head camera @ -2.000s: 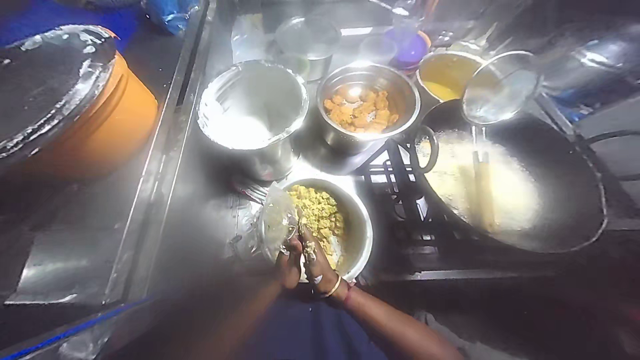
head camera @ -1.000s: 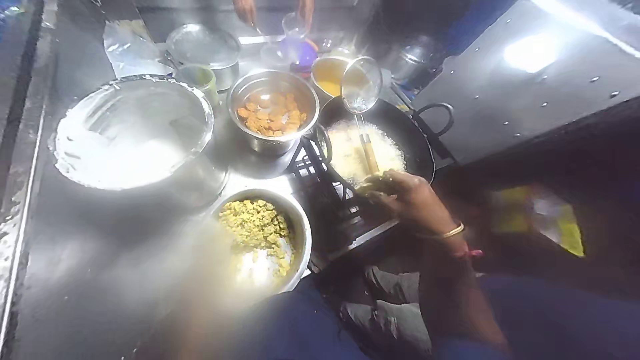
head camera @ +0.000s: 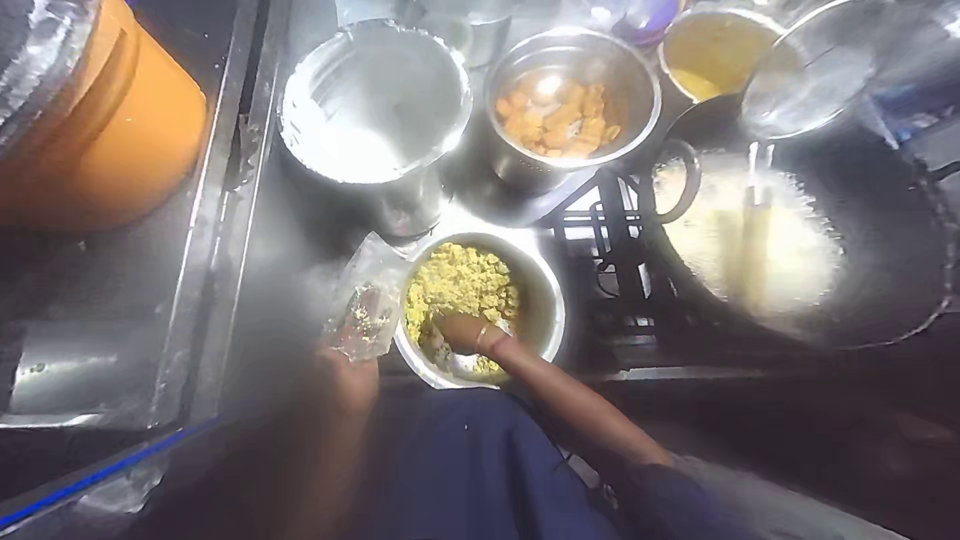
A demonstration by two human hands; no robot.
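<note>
My right hand (head camera: 463, 332) reaches into a round metal pot, its fingers down in a crumbly yellow food mixture (head camera: 461, 281); the fingertips are hidden, so its grip cannot be told. The pot (head camera: 553, 300) stands right in front of me. Just left of its rim, my left hand (head camera: 354, 360) holds a clear plastic sheet or bag (head camera: 367, 307) with yellow crumbs on it. A bangle and a red band circle my right wrist.
To the right, a large black pan (head camera: 885, 262) of frothing oil sits by the burner grate (head camera: 615, 255). Behind are a steel pot (head camera: 566, 161) of orange pieces, a whitish-rimmed pot (head camera: 375, 176), a yellow liquid container (head camera: 720, 52) and a strainer (head camera: 810, 82). An orange bucket (head camera: 142, 135) stands left.
My right hand has moved from over the pan of oil back left into the pot of yellow mixture. Two seconds ago both hands were together at this pot. The view has swung back left.
</note>
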